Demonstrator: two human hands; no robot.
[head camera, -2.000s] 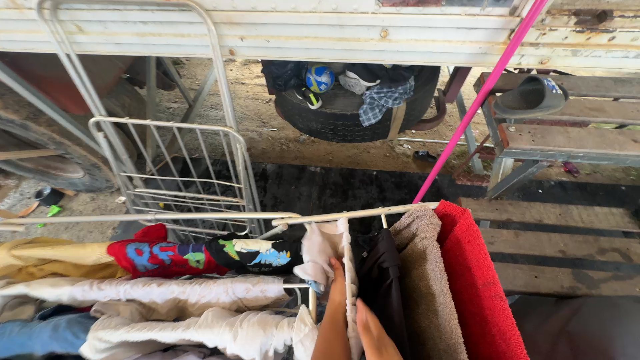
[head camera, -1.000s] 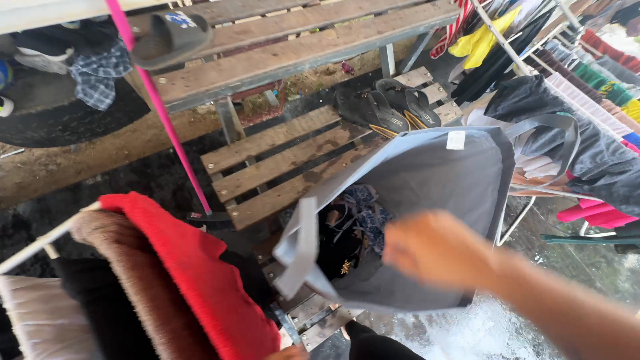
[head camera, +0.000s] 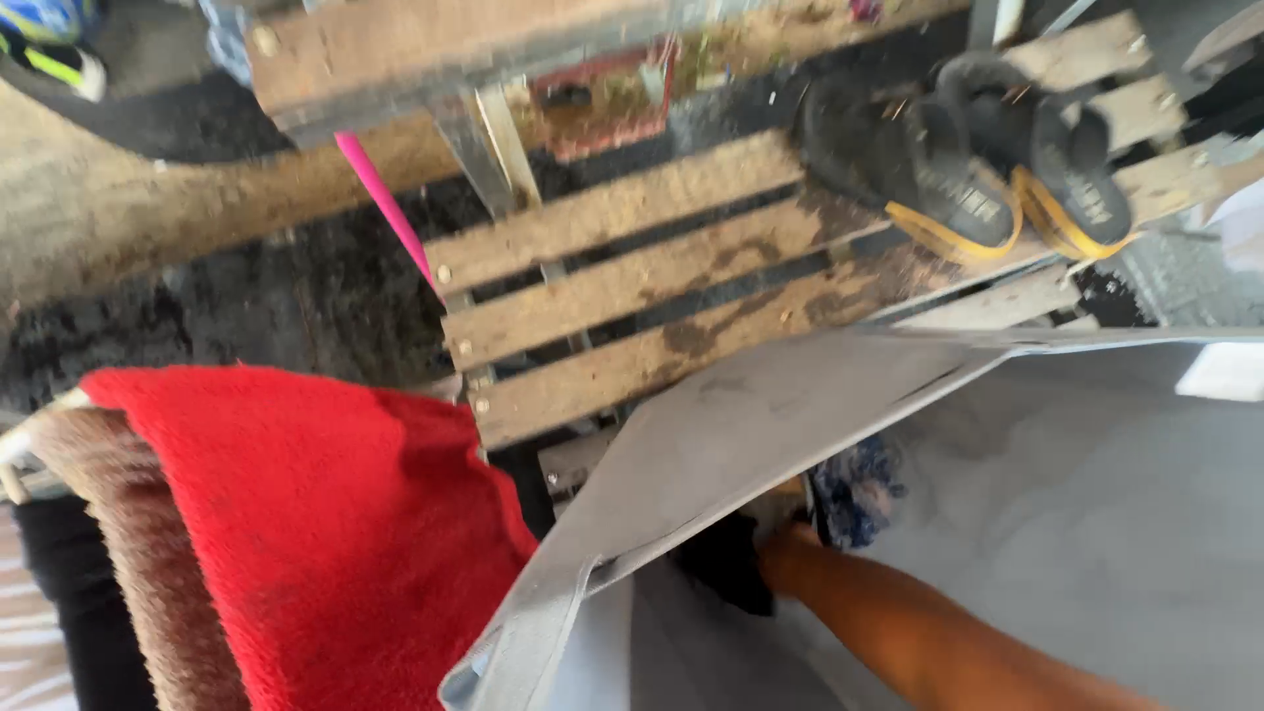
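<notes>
My right hand (head camera: 790, 553) reaches deep inside a large grey fabric bag (head camera: 750, 425). It is at a black cloth (head camera: 729, 568) and beside a blue patterned cloth (head camera: 857, 494). The fingers are mostly hidden, so their grip cannot be told. My left hand is out of view. To the left of the bag, a red towel (head camera: 326, 523), a brown towel (head camera: 128, 543) and a black garment (head camera: 74, 592) hang over a rack.
A slatted wooden step (head camera: 632, 286) stands behind the bag, with black sandals (head camera: 948, 188) on it. Above is a wooden bench plank (head camera: 444, 39). A pink pole (head camera: 385, 207) leans near the step. A tire (head camera: 168, 109) lies at upper left.
The view has turned right from the rack of clothes to the bag. My right hand, above the bag's opening one second ago, is now down inside it. My left hand has left the view.
</notes>
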